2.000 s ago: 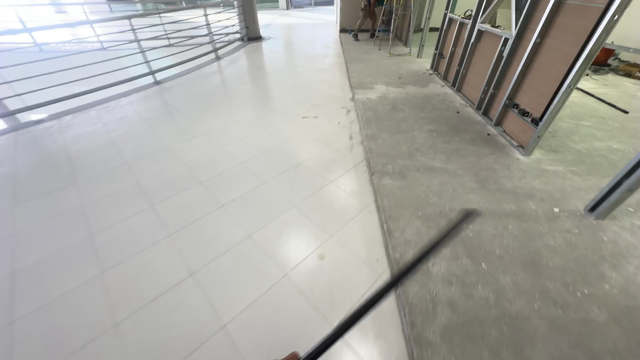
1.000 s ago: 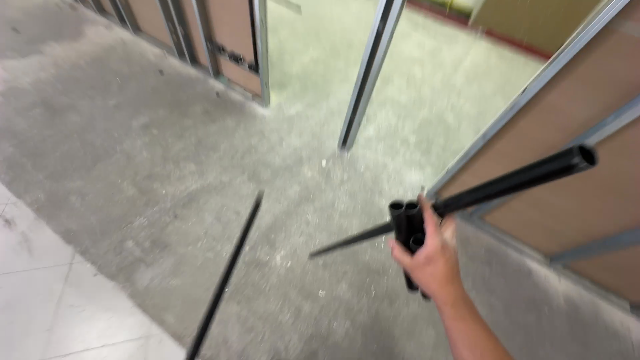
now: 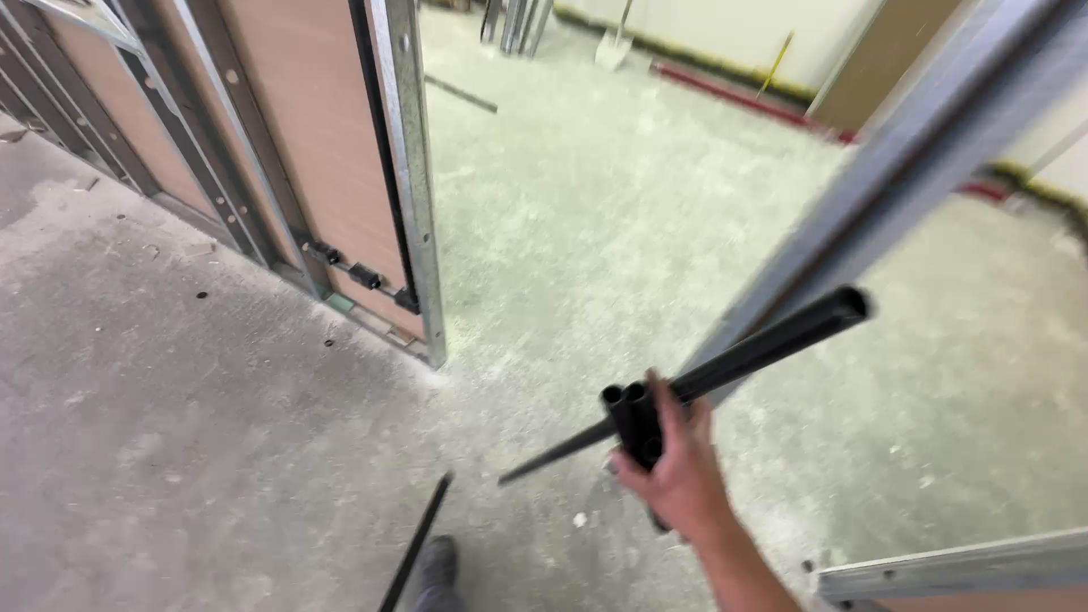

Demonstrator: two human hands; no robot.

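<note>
My right hand (image 3: pixel 680 467) is closed around a bundle of black pipes. One long black pipe (image 3: pixel 765 344) slants from lower left to upper right through the grip, its open end at the right. Several shorter black pipes (image 3: pixel 627 416) stand roughly upright between the thumb and fingers, their lower ends partly hidden by the hand. Another thin black pipe (image 3: pixel 418 540) rises from the bottom edge, left of centre, beside my shoe; what holds it is out of frame. My left hand is not in view.
A metal stud frame (image 3: pixel 416 187) with pinkish board stands at the left. A slanting metal stud (image 3: pixel 858 187) crosses the right side. Another frame's edge (image 3: pixel 960 561) is at the lower right. Beyond lie a red pipe (image 3: pixel 731 100), a white shovel (image 3: pixel 612 49) and a thin bar (image 3: pixel 461 93) on the floor.
The view has swung right from the white-tiled floor to the stud frames, which now stand nearer. My right hand with the pipes, out of view two seconds ago, has come into view.
</note>
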